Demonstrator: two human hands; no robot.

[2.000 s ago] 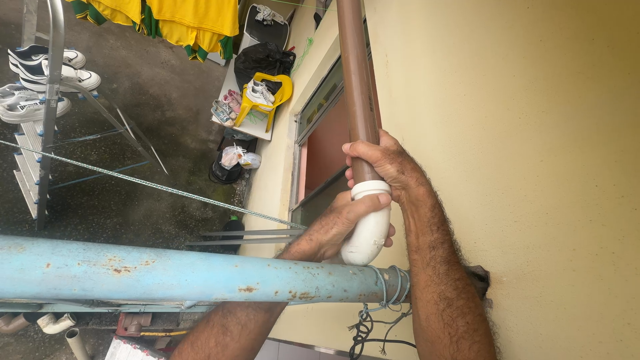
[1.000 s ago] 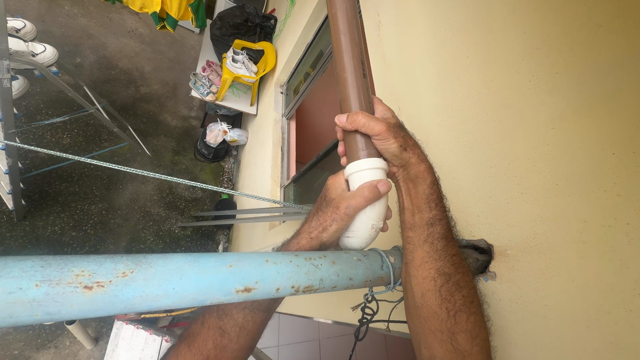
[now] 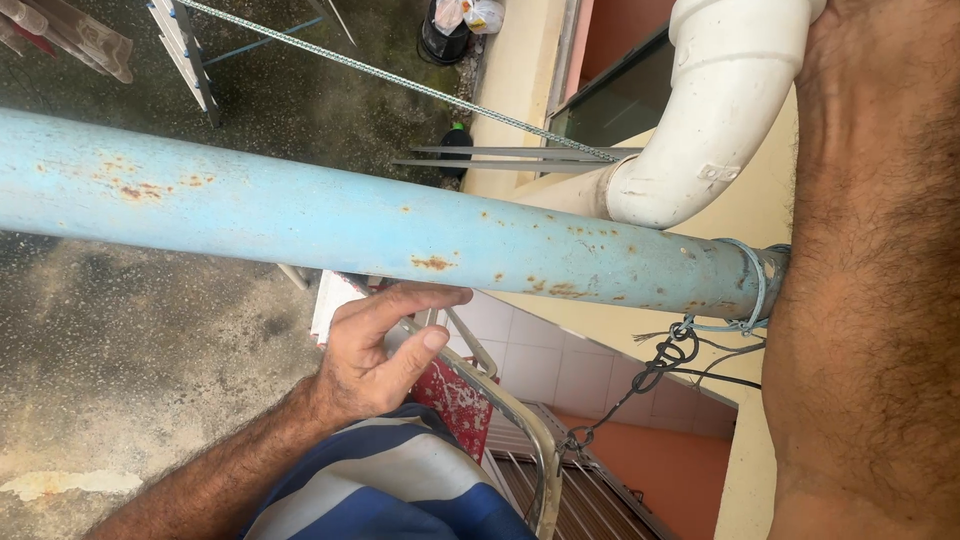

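Note:
My left hand (image 3: 382, 345) is just below the rusty blue metal pipe (image 3: 322, 217), with thumb and fingers apart and nothing held. Its fingertips are close to the pipe's lower edge; contact is unclear. At the upper right a white PVC elbow (image 3: 697, 135) meets a whitish pipe (image 3: 566, 193) that passes behind the blue one. My right forearm (image 3: 870, 300) runs up the right side, its wrist beside the elbow's top; the hand lies beyond the top edge. Light-blue wire (image 3: 759, 281) is wound around the blue pipe's right end, with dark twisted wire (image 3: 660, 360) hanging below.
A metal ladder frame (image 3: 525, 420) with a red, paint-spotted panel (image 3: 454, 397) stands beside my striped clothing. A taut cord (image 3: 390, 79) crosses above the blue pipe. Farther down are an aluminium stepladder (image 3: 184, 56), a black bucket (image 3: 442, 37) and grey bars (image 3: 510, 159) near the window.
My left hand has let go of the white elbow and moved down below the blue pipe. The brown pipe and my right hand have left the view, which has shifted closer and lower.

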